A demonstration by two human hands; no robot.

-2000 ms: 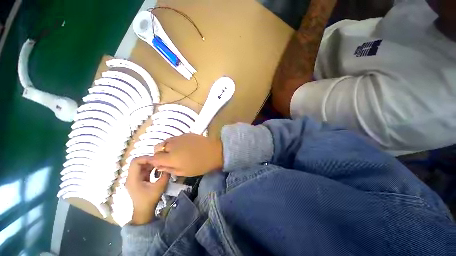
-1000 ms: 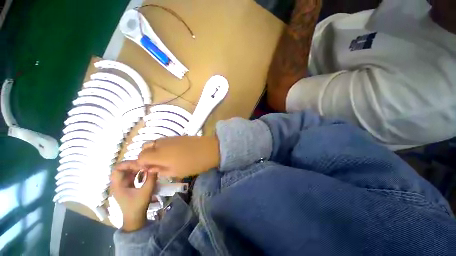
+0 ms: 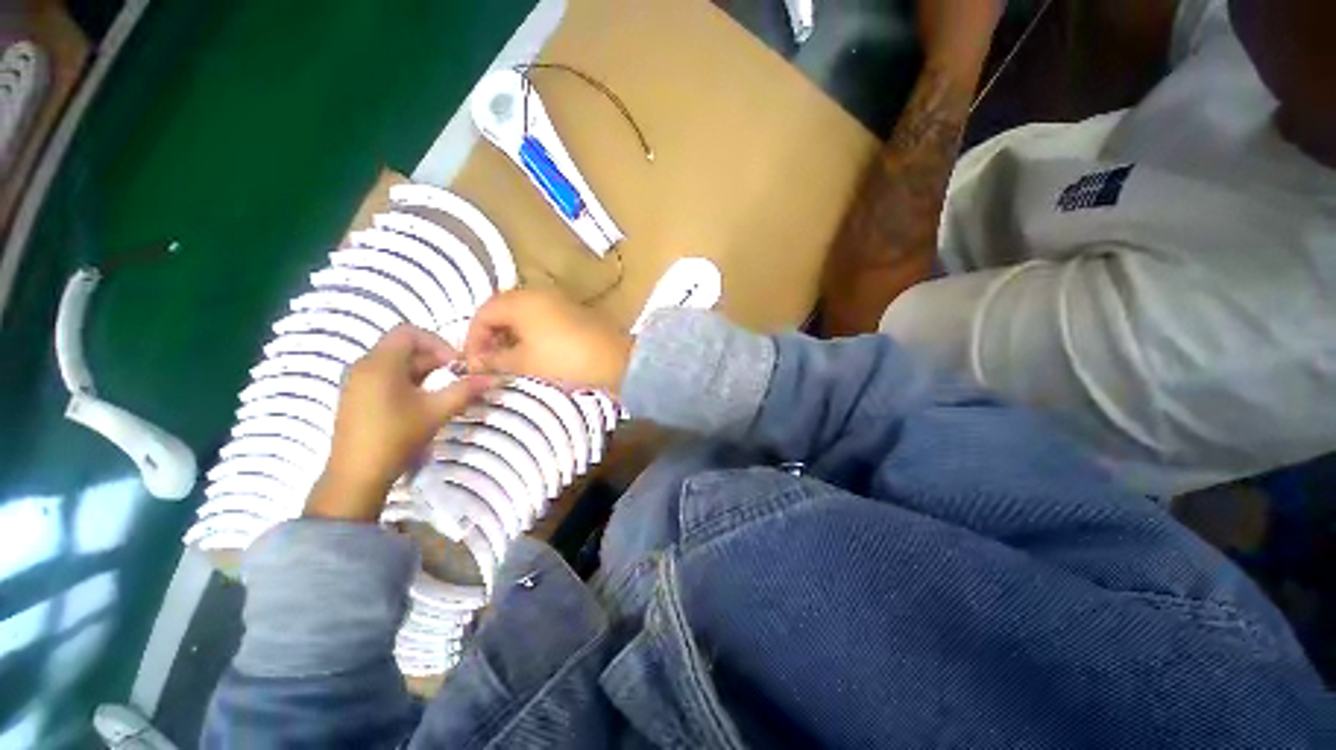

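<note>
My left hand [image 3: 384,410] holds a small white piece [image 3: 441,378], probably the end of a curved arm, in its fingertips. My right hand [image 3: 545,340] has its fingers pinched together at the same spot; what they grip is too small to tell. Both hands are over two rows of nested white curved arms [image 3: 301,359]. A white housing half [image 3: 506,117] with a blue battery cell [image 3: 553,176] and thin wires lies open on the cardboard [image 3: 733,139]. A closed white housing [image 3: 686,286] lies nearer my right sleeve, which partly covers it.
A joined white arm and housing [image 3: 132,440] lies on the green belt [image 3: 279,117]. Another white part [image 3: 129,727] is at the bottom left edge. A coworker's forearm [image 3: 908,205] and white shirt are at the right. Another person's hand and white parts show at the far left.
Both hands have moved up and away from my body, from the near end of the rows to their middle. More arms nearest me are uncovered. The view has shifted, and the closed housing is more covered.
</note>
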